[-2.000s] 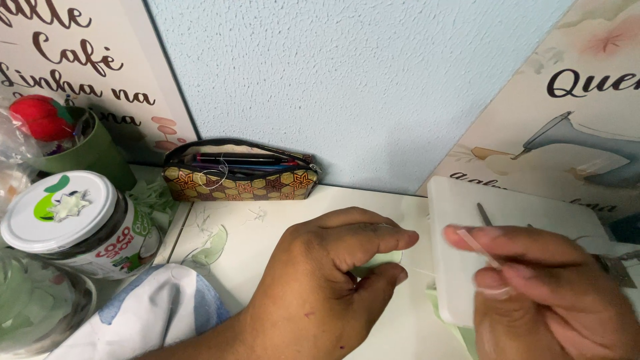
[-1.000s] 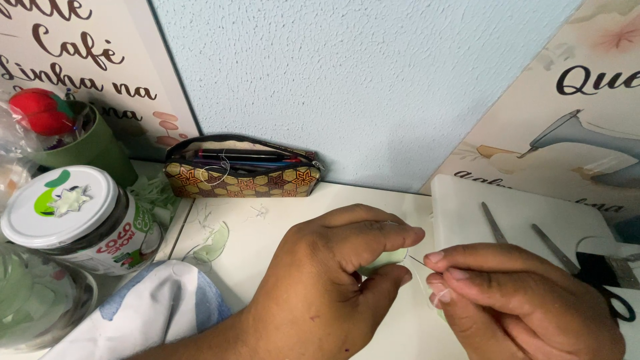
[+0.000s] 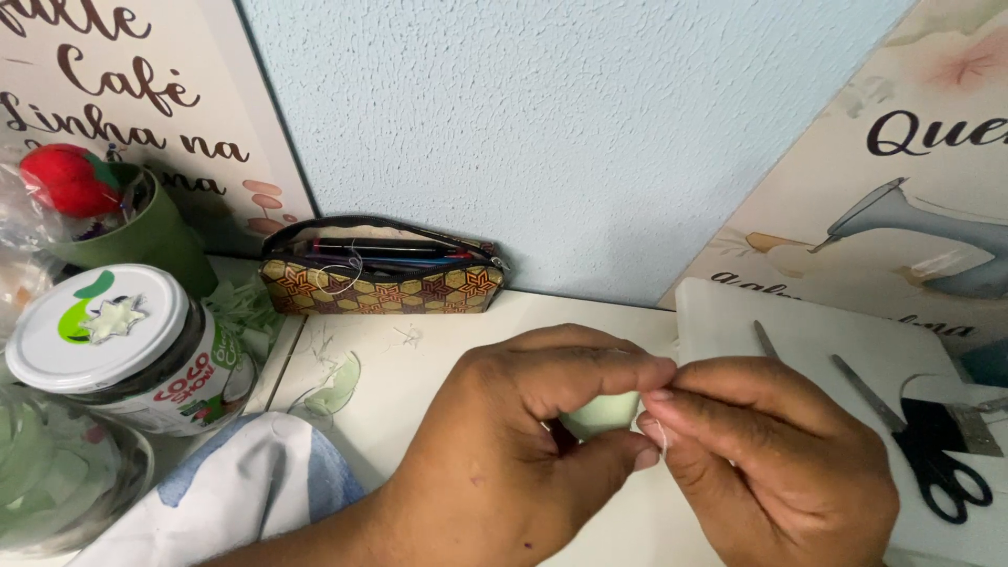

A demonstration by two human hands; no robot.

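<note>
My left hand [image 3: 512, 441] holds a small pale green fabric piece [image 3: 602, 413] between its thumb and fingers, just over the white table [image 3: 417, 394]. At the edge of that piece, my right hand [image 3: 764, 449] meets the left fingertips, its thumb and forefinger pinched on a white thread [image 3: 663, 441]. The needle seen a second ago is hidden by the fingers. Black-handled scissors [image 3: 906, 441] lie on a white box or board at the right, behind my right hand.
A patterned zip pouch [image 3: 386, 291] with pens stands open by the wall. At the left are a lidded jar [image 3: 157, 362], a green pot [image 3: 150, 236] with a red pincushion [image 3: 71, 181], and a white and blue cloth [image 3: 236, 480]. Green scraps [image 3: 335, 386] and thread bits lie on the table.
My right hand was apart from the left two seconds ago, then came in from the right with a needle. Now its fingertips touch those of my left hand.
</note>
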